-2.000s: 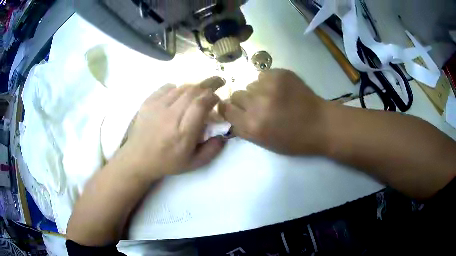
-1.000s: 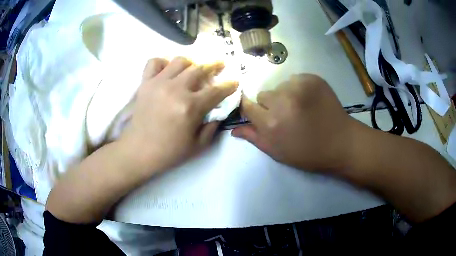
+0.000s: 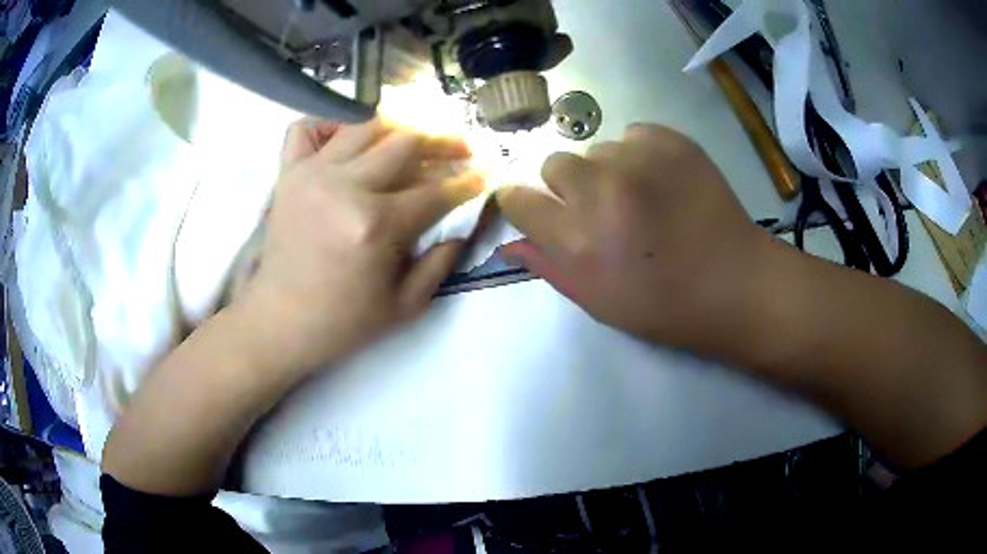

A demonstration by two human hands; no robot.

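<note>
A white garment piece (image 3: pixel 130 233) lies heaped at the left of the sewing machine (image 3: pixel 507 97) and runs under my left hand (image 3: pixel 352 222). My left hand is bent over the cloth just in front of the needle area, thumb towards me. My right hand (image 3: pixel 639 233) is beside it on the right, its fingertips at a small edge of white cloth (image 3: pixel 476 240) between the hands. The fingers of both hands close on this edge. The needle and presser foot are lost in the lamp's glare.
Black-handled scissors (image 3: pixel 855 222) lie at the right under curled white strips (image 3: pixel 806 97). A wooden-handled tool (image 3: pixel 758 130) lies beside them. A tan flat piece (image 3: pixel 952 243) is at the far right. The white table's curved front edge (image 3: pixel 541 485) is near me.
My hands have moved slightly apart since the earliest frame, and the cloth edge between them shows more. The view has shifted a little. Both hands stay at the cloth.
</note>
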